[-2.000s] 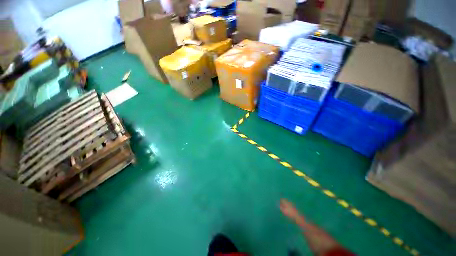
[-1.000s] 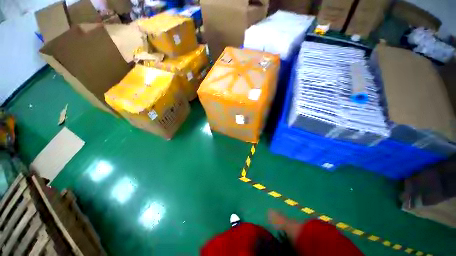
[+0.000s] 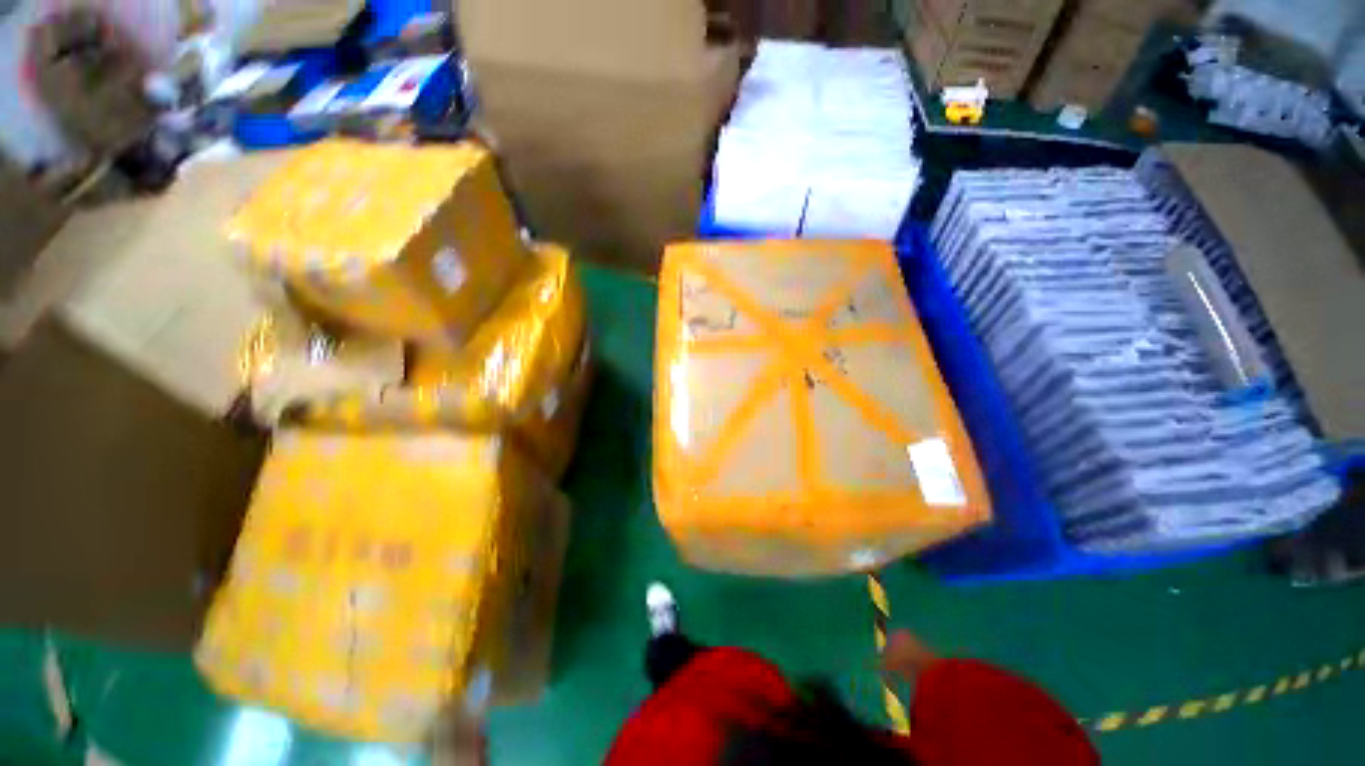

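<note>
A carton crossed with orange tape (image 3: 808, 404) stands in front of me, with a white label on its top. Yellow-taped cartons (image 3: 352, 561) stand to its left, one resting on others. My right hand (image 3: 907, 654) is small and blurred below the orange-taped carton, beside my red sleeve, apart from the carton; its finger state is unclear. A blurred skin-toned patch at the bottom edge by the front yellow carton may be my left hand, but I cannot tell.
Blue crates at the right hold dense rows of white flat pieces (image 3: 1115, 352). White packs (image 3: 820, 135) stand behind the orange-taped carton. An open brown carton (image 3: 113, 479) is at the left. Yellow-black tape (image 3: 1198, 706) marks the green floor.
The view has moved closer to the taped cartons, which now appear larger and lower. The pallets at the left have left the picture. My right hand remains low in view.
</note>
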